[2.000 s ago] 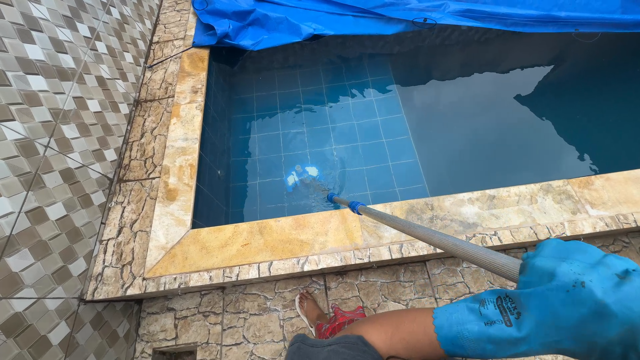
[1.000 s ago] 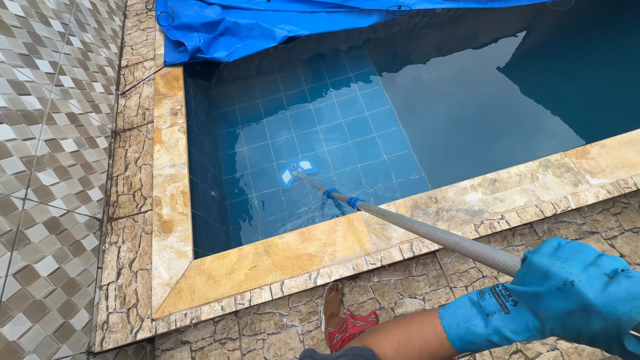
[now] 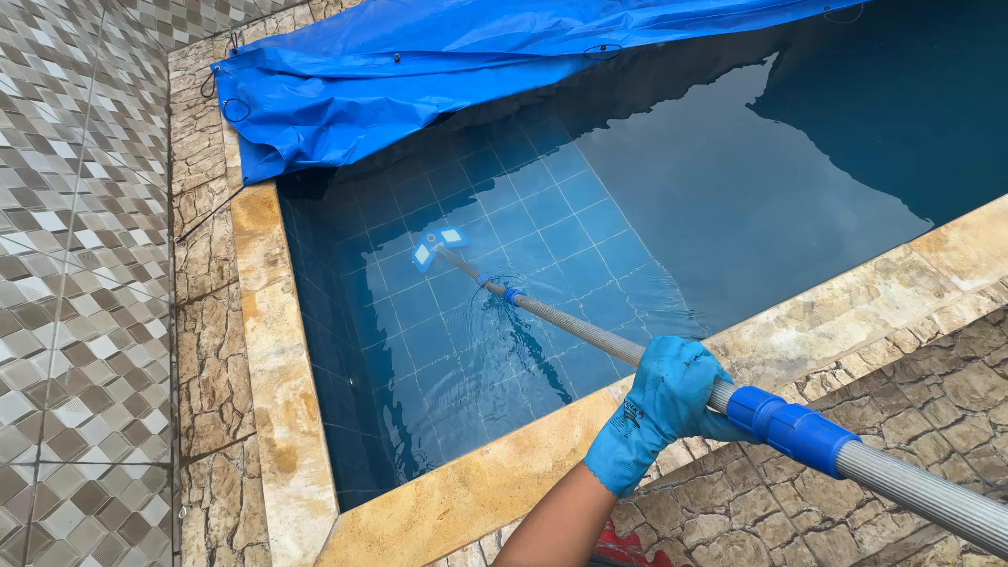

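Observation:
My left hand [image 3: 669, 394], in a blue rubber glove, is closed around a ribbed grey telescopic pole [image 3: 583, 329], just ahead of its large blue locking collar [image 3: 791, 429]. The pole slants from the lower right over the stone edge into the pool water. At its far end a blue angled pool vacuum head [image 3: 435, 242] with pale patches lies under water, over the blue tiled shallow floor [image 3: 504, 260]. Ripples spread where the pole enters the water. My right hand is out of the frame.
A blue tarpaulin [image 3: 331, 94] with cord loops covers the pool's far left corner. Yellowish stone coping [image 3: 472, 504] borders the water. Patterned wall tiles [image 3: 87, 315] rise at left; stone-look paving [image 3: 929, 425] lies at lower right. Something red [image 3: 630, 547] shows at the bottom edge.
The vacuum head has moved farther out from the near coping. My left hand now reaches farther forward over the coping, and the pole's large blue collar has come into view.

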